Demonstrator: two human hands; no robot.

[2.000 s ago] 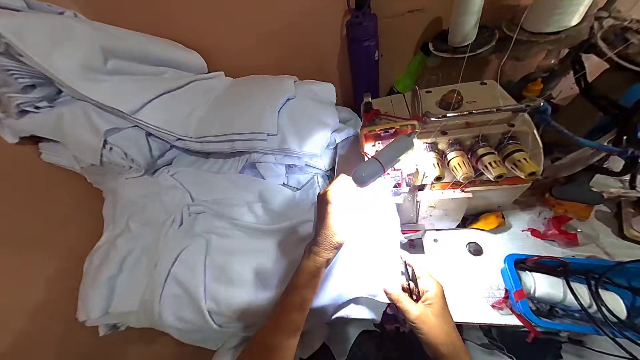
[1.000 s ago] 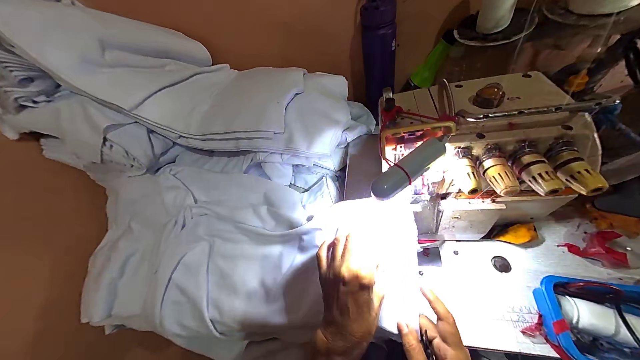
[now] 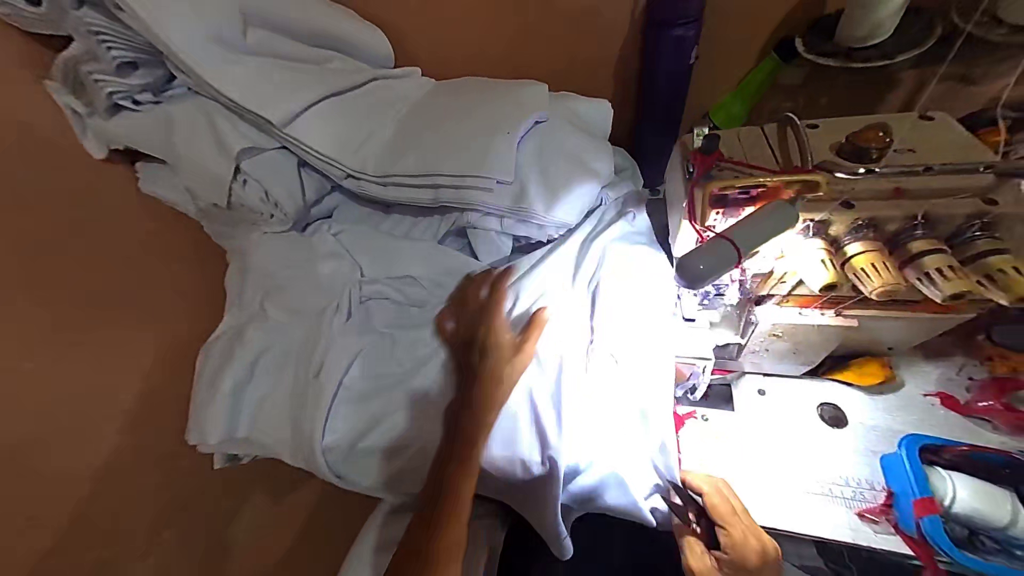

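Across the pile of pale fabric pieces (image 3: 400,280), my left hand (image 3: 488,336) reaches with thumb and fingers apart, resting on or just over the cloth. My right hand (image 3: 724,528) holds small dark scissors or thread snips (image 3: 692,512) at the lower right corner of a brightly lit piece of pale cloth (image 3: 616,344). That cloth lies left of the overlock sewing machine (image 3: 832,200), its right edge along the needle area. A grey lamp (image 3: 736,244) tied with red thread lights it.
Right of the needle area is the machine's white bed (image 3: 768,472). A blue plastic basket (image 3: 908,480) with a white item stands at the lower right. Thread cones (image 3: 872,16), a green-handled item (image 3: 748,92) and a purple wrapped object (image 3: 668,80) are behind.
The left hand has moved up and left over the pile, its fingers now spread. The lit cloth now spreads farther across the pile. The snips remain in the right hand.
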